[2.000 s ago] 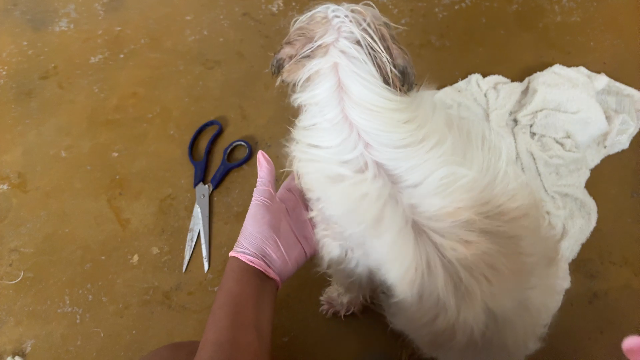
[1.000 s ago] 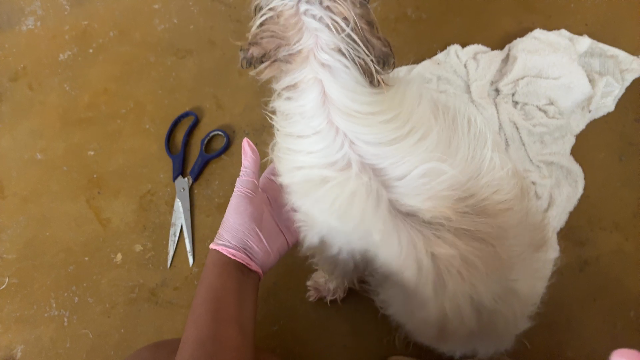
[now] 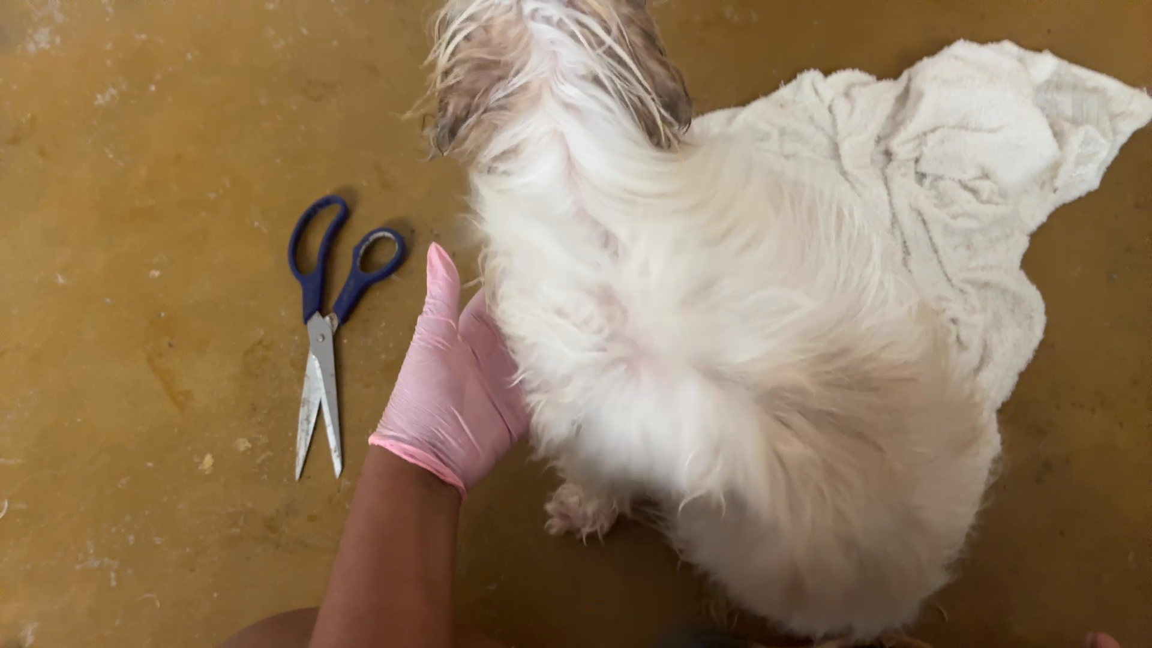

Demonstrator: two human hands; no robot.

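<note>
A long-haired white dog (image 3: pixel 684 324) with brownish ears stands with its head toward the top edge, its face out of sight. My left hand (image 3: pixel 459 387), in a pink glove, rests palm against the dog's left flank, thumb pointing up and apart; the fingertips are hidden under the fur. Just left of this hand lie scissors (image 3: pixel 322 342) with dark blue handles, blades slightly parted and pointing down the view. My right hand is not visible, apart from a possible small pink bit at the bottom right corner.
A crumpled white towel (image 3: pixel 981 135) lies on the brown floor (image 3: pixel 162 297), right of the dog and partly behind its body. Small pale specks and bits dot the floor. Part of a leg (image 3: pixel 274 630) shows at the bottom edge.
The fur along the dog's back has shifted and looks more ruffled than before. My left hand stays at the dog's flank, and the scissors have not moved on the floor.
</note>
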